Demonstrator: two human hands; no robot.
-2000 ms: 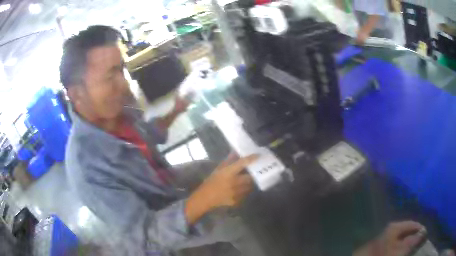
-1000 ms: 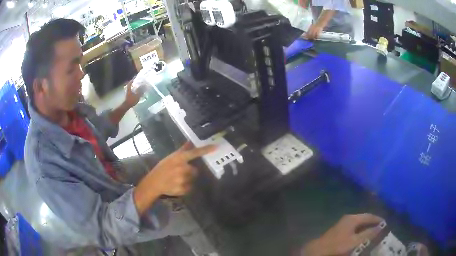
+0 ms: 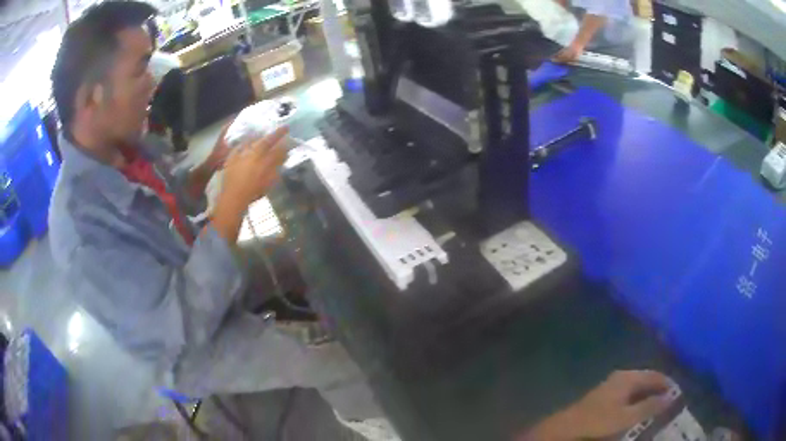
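My left hand is at the bottom right edge, partly cut off and a little blurred. Its fingers are bent over a white socket board with dark holes, also cut off by the edge. Whether the fingers grip anything is hidden. My right hand cannot be made out. A long white power strip lies along the black test fixture, its slotted end towards me. A white fixture socket plate sits on the black base to its right.
A seated coworker at left holds a white bundled cord. Blue sheets cover the bench at right, with a black and silver bar on them. Another person's arm is at the back.
The coworker's near hand has left the strip's slotted end and moved back to the white bundle. The view swung right, then slightly back left. My left hand stays by the socket board.
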